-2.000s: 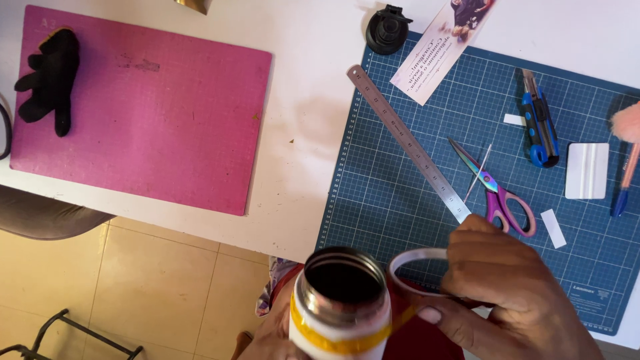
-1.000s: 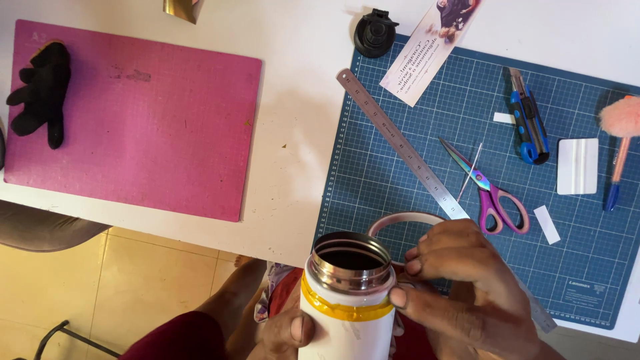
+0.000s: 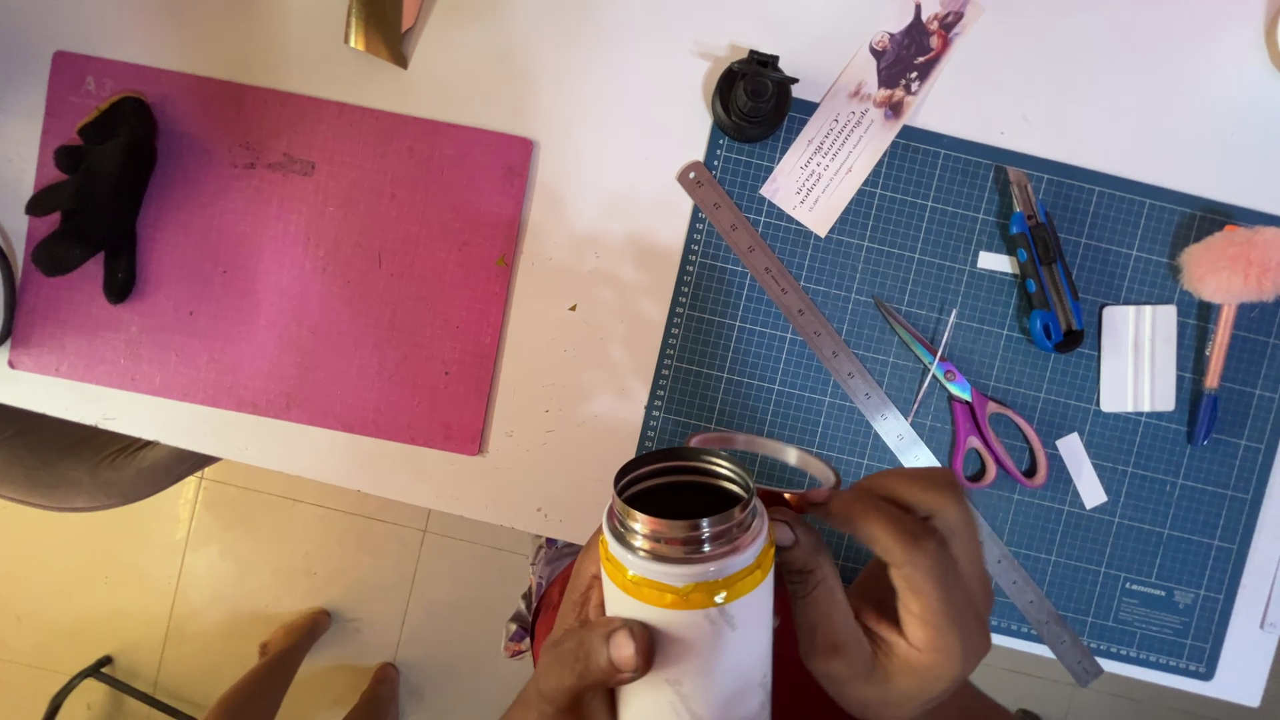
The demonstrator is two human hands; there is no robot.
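Observation:
A white bottle (image 3: 690,640) with an open steel neck stands upright, lidless, at the lower middle. Yellow tape (image 3: 690,588) circles it just below the neck. My left hand (image 3: 590,650) grips the bottle's side, its thumb on the front. Beside the neck, my right hand (image 3: 890,580) pinches a narrow pale strip (image 3: 770,452) that loops behind the bottle; whether the strip joins the yellow tape is hidden by the fingers. Beyond my right hand, a steel ruler (image 3: 820,330) lies diagonally on the blue cutting mat (image 3: 790,220), with purple-handled scissors (image 3: 965,390) next to it.
A blue utility knife (image 3: 1045,265), a white squeegee card (image 3: 1138,358) and a pen with a pink pompom (image 3: 1215,350) lie on the mat. A black bottle lid (image 3: 753,97) and a printed strip (image 3: 870,115) are at its top edge. A black glove (image 3: 100,200) rests on the pink mat (image 3: 330,260).
My right hand has moved up and closer to the bottle's neck with the strip. More of the yellow band shows now than two seconds ago. My left hand still holds the bottle.

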